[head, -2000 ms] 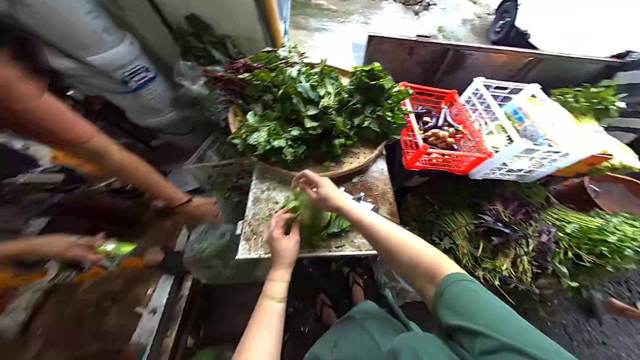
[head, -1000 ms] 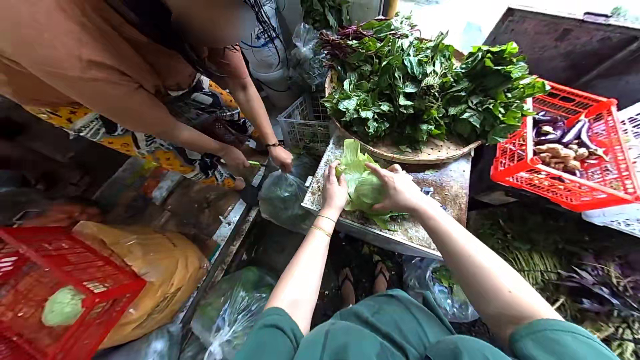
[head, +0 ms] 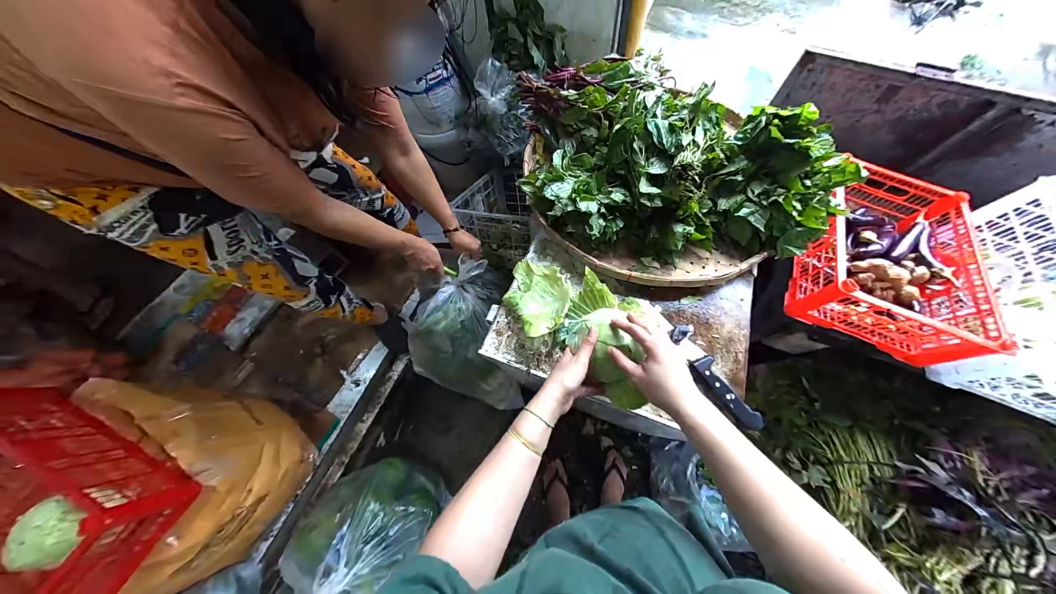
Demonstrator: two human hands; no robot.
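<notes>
A pale green cabbage head (head: 607, 345) lies on the near part of a worn, stained table (head: 709, 318), between my two hands. My left hand (head: 572, 367) touches its left side. My right hand (head: 653, 359) is spread over its right side, fingers apart. Loose outer cabbage leaves (head: 538, 299) lie just beyond, to the left. A knife with a black riveted handle (head: 726, 394) rests at the table's right, its handle jutting toward me past my right wrist; its blade is mostly hidden.
Leafy greens (head: 660, 165) fill a woven tray (head: 676, 271) behind. Right stands a red crate (head: 916, 330) with eggplants and roots. At left a person's hands (head: 445, 252) hold a plastic bag (head: 462, 338). Another filled bag (head: 371, 520) and a red crate (head: 107, 495) are lower left.
The view swung left after the first frame. My hands stay at the cabbage; a loose leaf now lies flat left of it. The other person's hands are now at the top of the plastic bag.
</notes>
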